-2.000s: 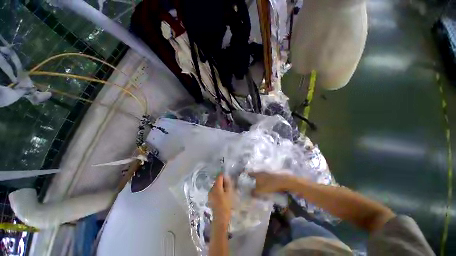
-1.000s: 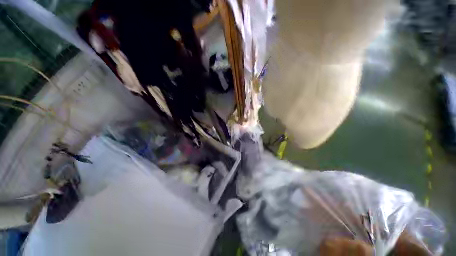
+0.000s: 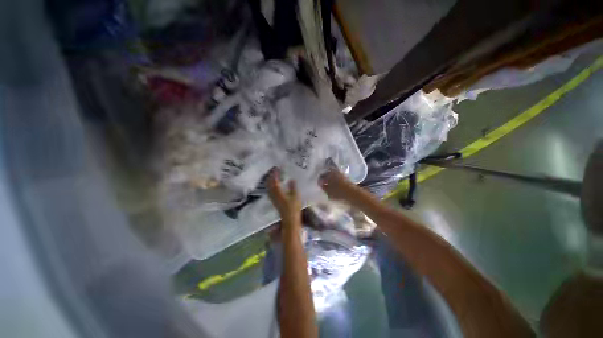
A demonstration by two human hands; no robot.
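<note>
A translucent white plastic bin (image 3: 357, 155) is heaped with crinkled clear plastic bags (image 3: 294, 122) that carry dark writing. My left hand (image 3: 284, 193) is over the bin's near side, thumb and fingers apart, against the plastic. My right hand (image 3: 332, 181) is at the bin's near right part, its fingertips among the bags. Blur and plastic hide whether either hand grips anything.
A shiny plastic bag (image 3: 334, 267) is low between the legs. A dark plastic-wrapped bundle (image 3: 400, 135) lies right of the bin. Dark and brown material hangs above. Green floor with a yellow line (image 3: 516, 122) and a black stand leg (image 3: 413, 188) are at right.
The view has swung from the white table to the bin. My hands, earlier on a clear plastic bag at the table and then at lower right, are now over the bin.
</note>
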